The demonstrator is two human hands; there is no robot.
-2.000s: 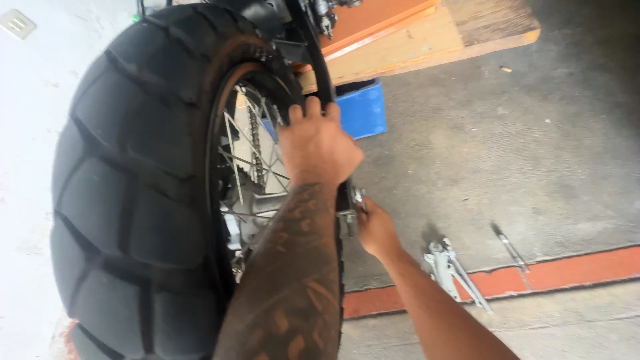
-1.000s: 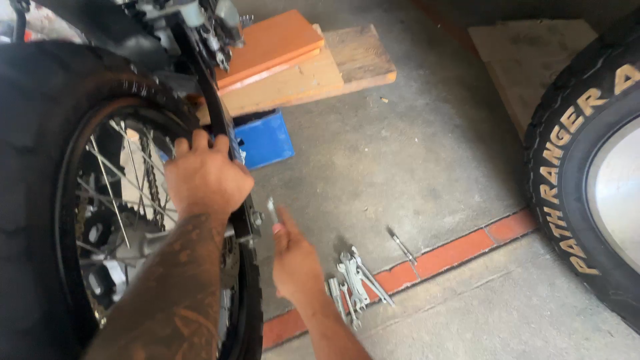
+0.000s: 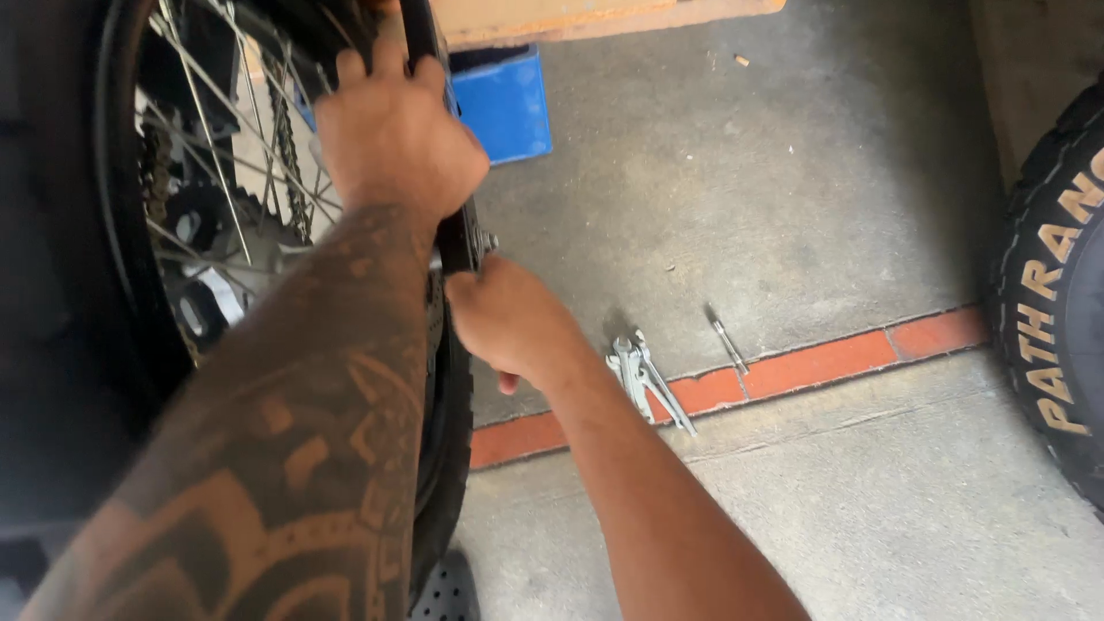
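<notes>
My left hand [image 3: 401, 138] grips the black swingarm [image 3: 459, 237] of a motorcycle, its fingers curled over the top beside the spoked rear wheel [image 3: 216, 129]. Just below, my right hand [image 3: 509, 323] is curled at the swingarm's rear end, under a bolt with a nut [image 3: 488, 241]. Whatever the right fingers hold is hidden by the hand. Behind the spokes are the drive chain [image 3: 289, 155] and the sprocket. The rear tire [image 3: 448, 483] shows below my right hand. Several wrenches [image 3: 642, 375] lie in a pile on the floor, right of my right forearm.
A separate slim metal tool [image 3: 730, 345] lies by the red brick strip [image 3: 819, 366] in the concrete floor. A blue bin [image 3: 504, 103] sits beyond my left hand, below a wooden board [image 3: 604, 17]. At the right edge is another tire [image 3: 1056, 293] with raised lettering.
My right hand, which was apart from the swingarm with a metal tool showing in it one second ago, is now against the swingarm's end. My left hand stays on the swingarm. The view has shifted.
</notes>
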